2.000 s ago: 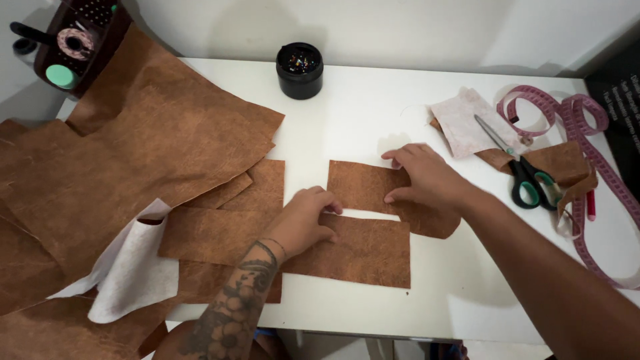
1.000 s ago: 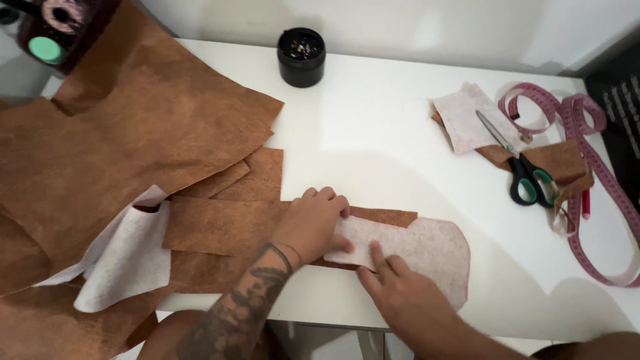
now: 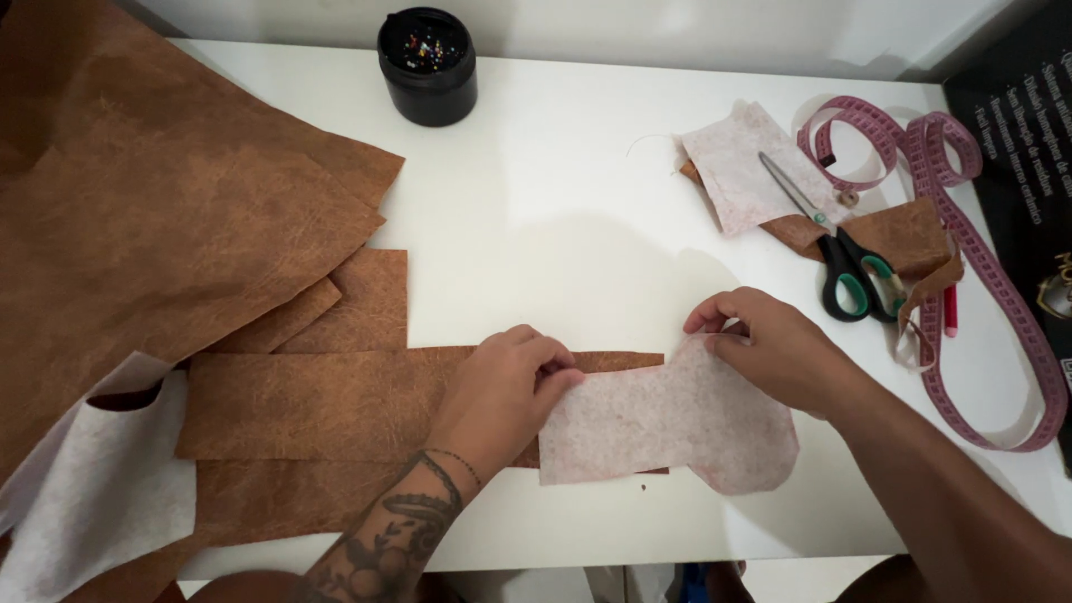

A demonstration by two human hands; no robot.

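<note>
A cut piece of brown leather-like material (image 3: 662, 414) lies with its pale fuzzy backing up, over the right end of a brown strip (image 3: 335, 402). My right hand (image 3: 770, 352) pinches its upper right edge between thumb and fingers. My left hand (image 3: 511, 394) rests on the brown strip, with thumb and index finger at the pale piece's upper left edge; whether they grip it cannot be told. More brown pieces lie under and beside the strip, such as a rectangle (image 3: 368, 301) above it and one (image 3: 276, 498) below.
A large brown sheet (image 3: 184, 209) covers the left side. A black jar (image 3: 427, 79) with small coloured beads or pinheads stands at the back. On the right are black-and-green scissors (image 3: 846, 268), scraps (image 3: 745, 167), a pink measuring tape (image 3: 988, 251), a red pencil-like stick (image 3: 950, 310) and a black box (image 3: 1030, 142).
The separate piece has been turned from brown face up to pale backing up and now lies over the strip. Since a second ago, my right hand has moved from its lower edge to its upper right edge.
</note>
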